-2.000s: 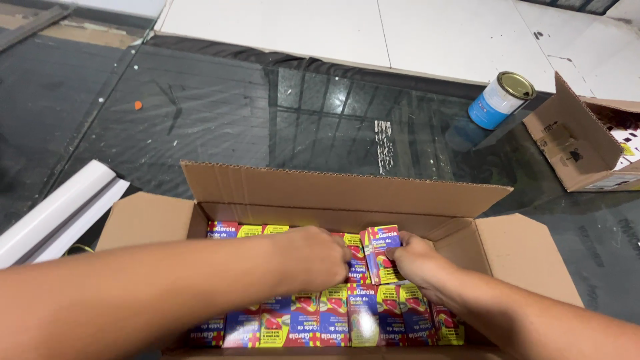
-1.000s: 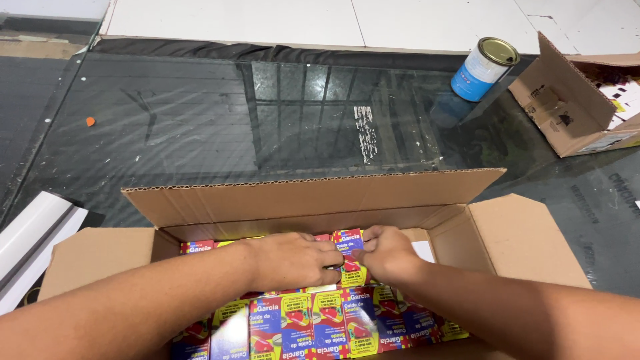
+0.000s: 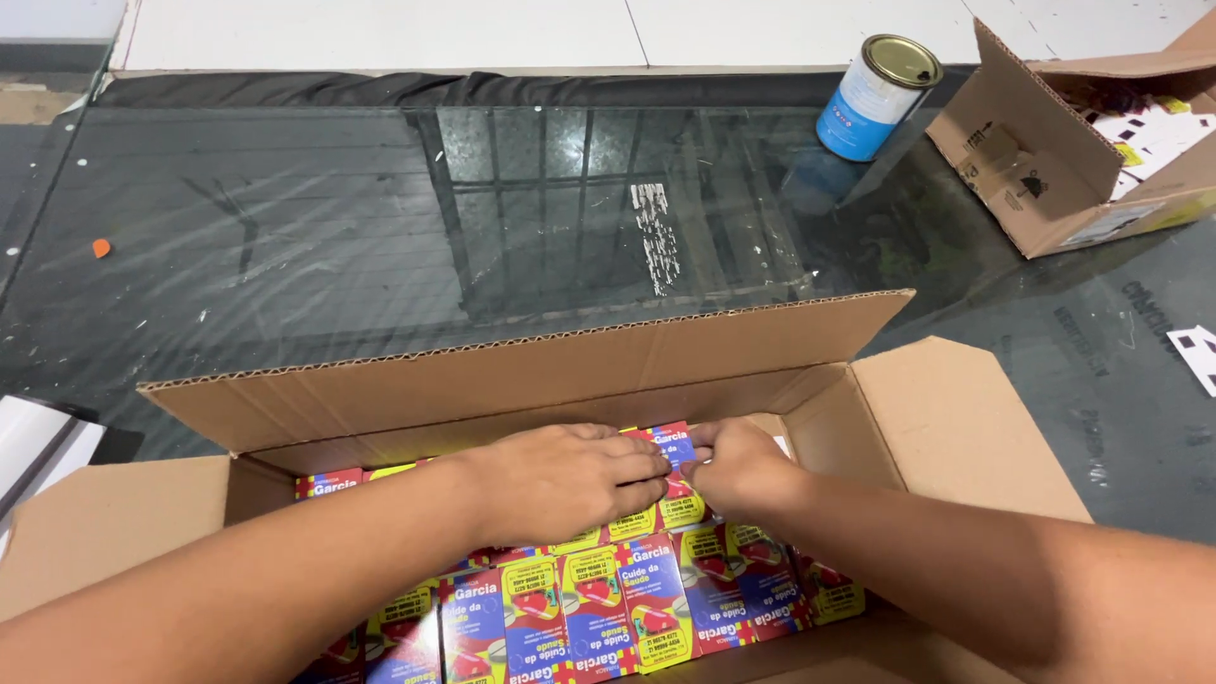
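Note:
An open cardboard box [image 3: 532,370] holds rows of small printed cartons [image 3: 655,598] in red, blue and yellow, packed side by side. My left hand [image 3: 570,480] lies palm down over the back row, fingers together, on the cartons beneath. At the right end of that row my right hand [image 3: 746,465] has thumb and fingertips on the right edge of one small carton [image 3: 676,442], which stands against its neighbours. The palm side of my left hand is hidden. A sliver of white shows behind my right hand, by the box's inner wall.
A blue and white metal can [image 3: 874,100] stands on the dark glass-like tabletop [image 3: 361,237]. Right of it, a second open cardboard box [image 3: 1045,142] holds printed cut pieces. A white roll or folded sheet [image 3: 38,446] lies at the left, an orange scrap [image 3: 102,248] farther back.
The carton at my right fingertips, seen tilted above the row two seconds ago, now sits down in the back row. My left hand remains over that row.

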